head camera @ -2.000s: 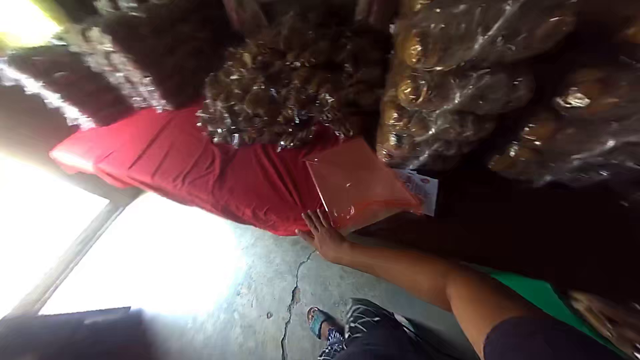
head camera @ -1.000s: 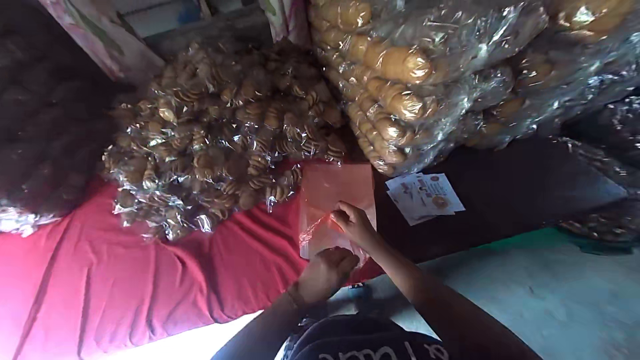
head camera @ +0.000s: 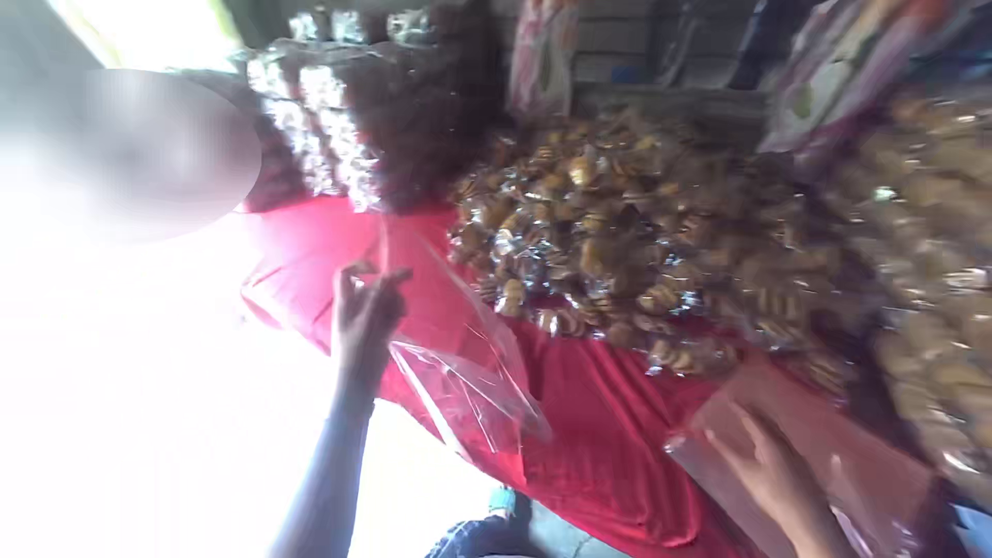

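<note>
My left hand [head camera: 366, 302] holds a clear plastic bag [head camera: 465, 356] by its upper end, pinched between thumb and fingers, above the red cloth [head camera: 597, 434]. The bag hangs slack and see-through from the hand. On the right, my right hand [head camera: 767, 465] rests with spread fingers on a flat stack of pinkish plastic bags [head camera: 837, 434]. Between and behind the hands lies a heap of small clear-wrapped packs of round biscuits [head camera: 620, 232]. The view is blurred by motion.
More wrapped packs [head camera: 333, 124] are stacked at the back left. Large bags of brown baked goods [head camera: 930, 271] stand at the right. Floral curtains [head camera: 542, 58] hang behind. A blurred pale round area covers the upper left, beside strong glare.
My hands were together over the pinkish stack; now they are wide apart, the left out to the left with a clear bag, the right on the stack. The view has swung left.
</note>
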